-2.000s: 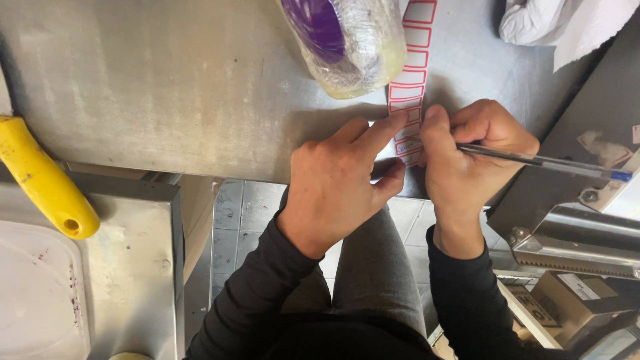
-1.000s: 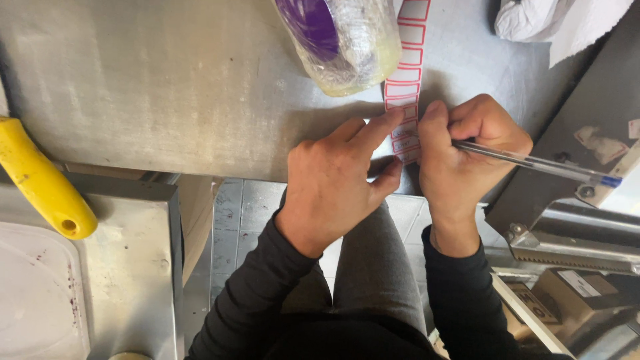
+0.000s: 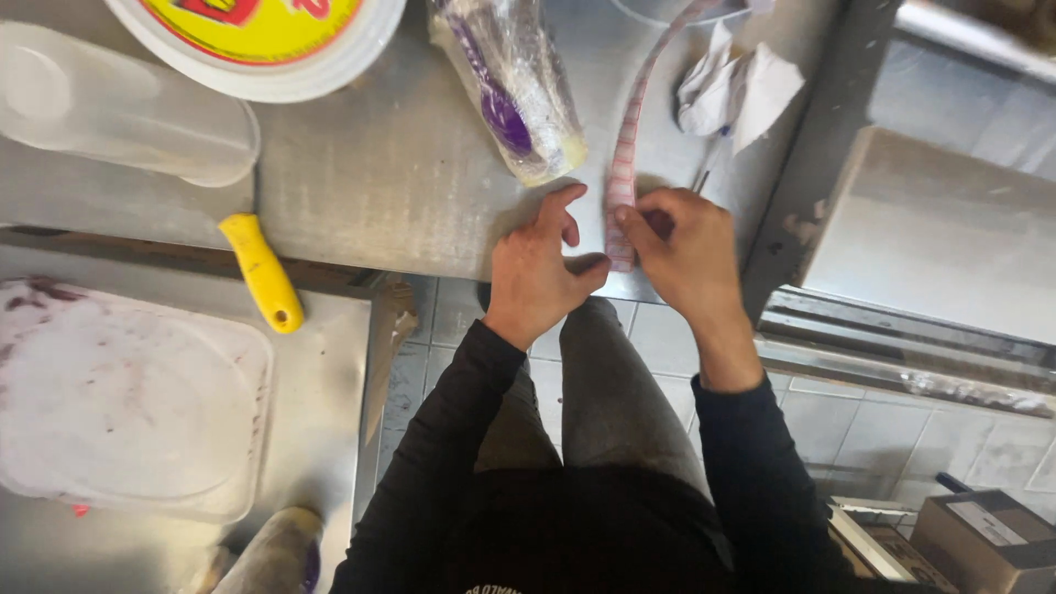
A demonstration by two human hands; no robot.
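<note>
A strip of red-bordered white labels [image 3: 624, 157] lies along the steel table, its near end at the front edge. My right hand [image 3: 689, 247] pinches the strip's right side between thumb and fingers. My left hand [image 3: 549, 256] is at the strip's left, fingers curled apart, thumb tip at or very near its edge; whether it touches is unclear. A pen [image 3: 705, 169] lies on the table beyond my right hand, beside crumpled white paper [image 3: 734, 91]. Behind my left hand lies a plastic-wrapped package with a purple label [image 3: 516, 99].
At left are a clear plastic container [image 3: 124, 107], a white tub with a yellow lid [image 3: 256, 25] and a yellow-handled tool [image 3: 264, 276] jutting over the table edge. A stained plastic lid [image 3: 140, 404] lies on a lower steel surface. A metal machine [image 3: 924, 239] stands at right.
The pen has left my right hand and lies on the table. My right hand now pinches the strip; my left fingers have lifted off it. The view has shifted, showing more at left.
</note>
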